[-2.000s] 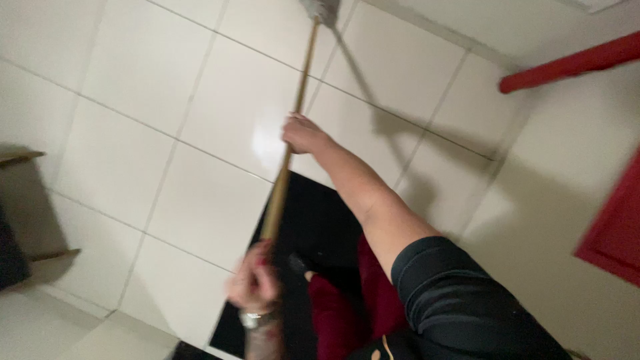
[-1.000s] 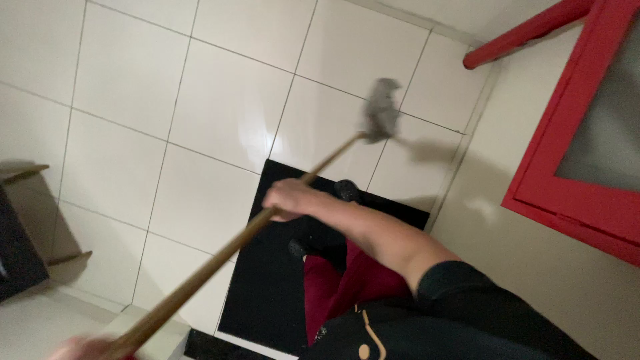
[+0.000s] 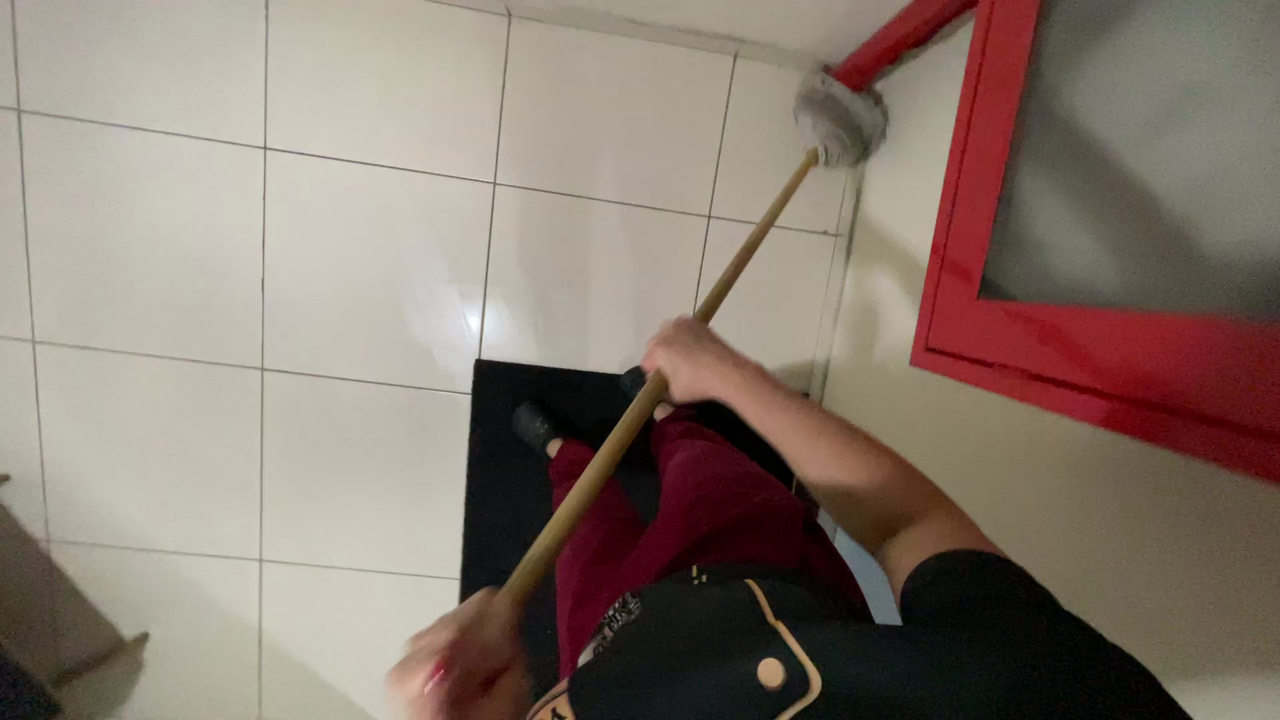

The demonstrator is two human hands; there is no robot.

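A mop with a long wooden handle [image 3: 590,483] slants from lower left to upper right. My left hand [image 3: 462,655], blurred, is closed around the handle near its lower-left end. Farther up, about mid-handle, my right hand [image 3: 692,362] grips it. The grey mop head [image 3: 840,118] is in the upper-right corner, by the foot of the wall, where it overlaps the end of a red pipe [image 3: 905,38] in the view. Whether it touches the pipe I cannot tell.
A red-framed cabinet [image 3: 1095,355] with a grey panel is on the wall at the right. My feet stand on a black mat [image 3: 505,480] over the white tiled floor [image 3: 380,250]. Part of a piece of furniture [image 3: 50,610] shows at the lower left.
The mop head has moved right, from the tiles above the mat to the corner by the red pipe. Both hands remain on the handle. The view has shifted.
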